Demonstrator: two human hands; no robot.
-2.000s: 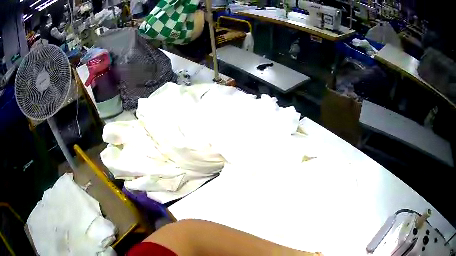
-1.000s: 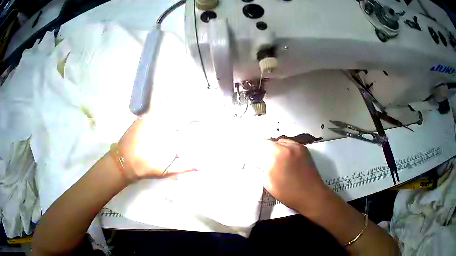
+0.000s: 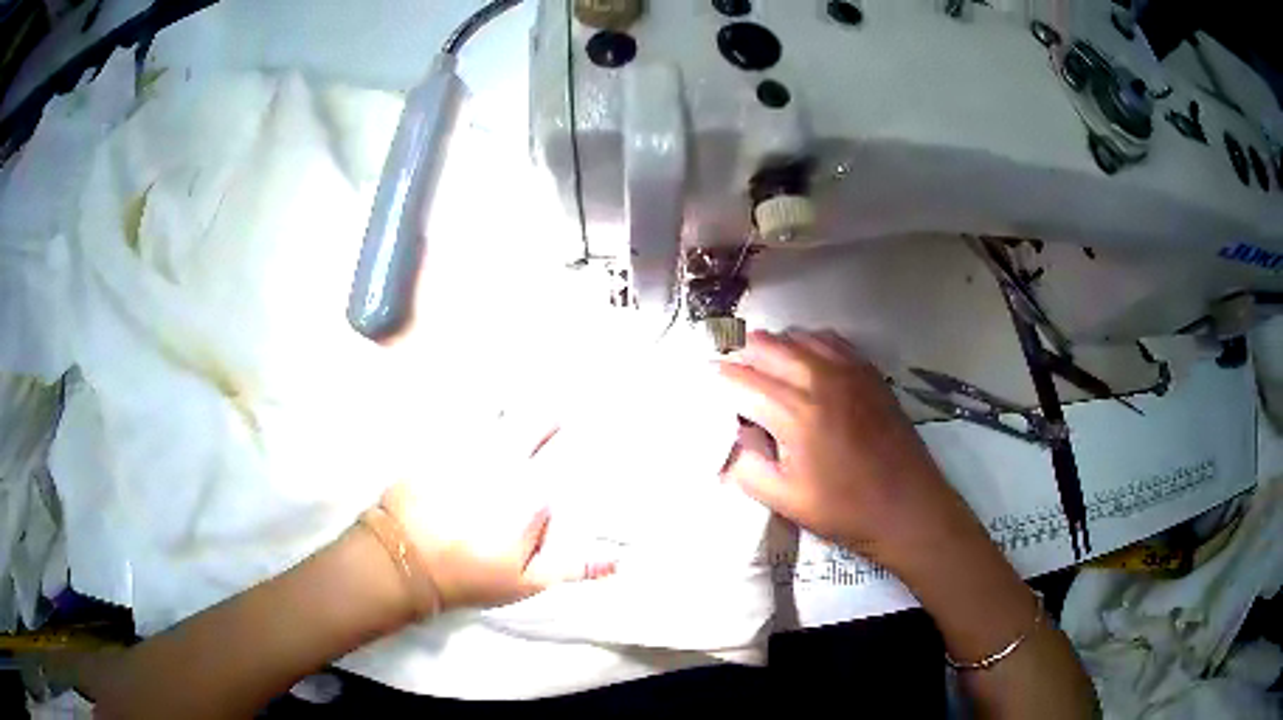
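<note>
A white garment piece (image 3: 675, 563) lies under both hands in front of the needle, much of it washed out by glare. My left hand (image 3: 479, 535) lies on the cloth at left, palm down, its fingertips lost in the glare. My right hand (image 3: 823, 436) is right of and just below the presser foot, fingers bent on the cloth; whether it pinches an edge is unclear. The presser foot area (image 3: 713, 288) is under the white sewing machine head (image 3: 901, 127); the cloth at the needle is overexposed.
A slim lamp (image 3: 401, 211) hangs left of the head. Open snips (image 3: 978, 405) and a dark strip (image 3: 1048, 408) lie right of my right hand. Crumpled white cloth (image 3: 183, 324) covers the left side; another white heap (image 3: 1168, 619) is at lower right. A printed ruler (image 3: 1126, 499) runs along the front.
The view moved from the heap and fan to the machine. Since one second ago, my right hand has moved up toward the presser foot, and my left hand down and right on the cloth.
</note>
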